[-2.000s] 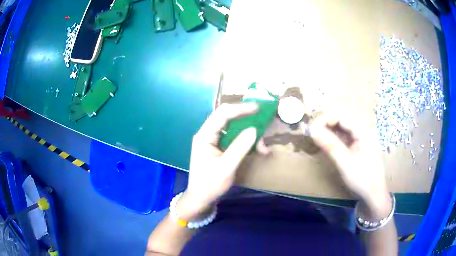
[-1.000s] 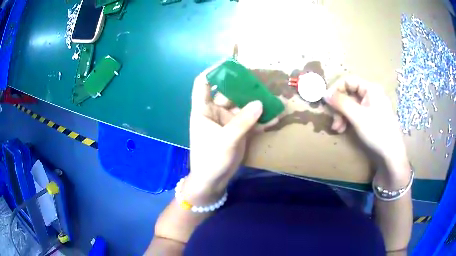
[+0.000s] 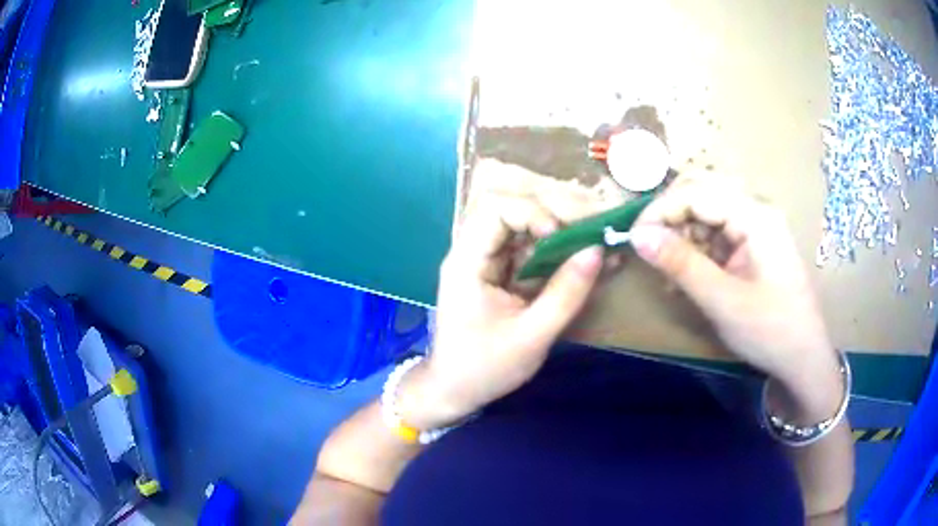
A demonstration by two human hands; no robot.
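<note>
My left hand grips a green plastic housing, turned so that its long narrow edge faces me. My right hand pinches a small white pin between thumb and fingers. The pin's tip is at the housing's edge; whether it is seated in it I cannot tell. My right fingers cover the housing's right end. A round white pot with a red bit at its left side stands on the stained cardboard just beyond my hands.
A large pile of small silver-white pins lies on the cardboard at the right. Loose green housings, a smartphone and small white pieces lie on the green bench at the left. A blue stool stands below the bench edge.
The housing has turned from flat face up to edge-on. My right hand has moved from beside the pot to the housing, bringing the pin to its edge.
</note>
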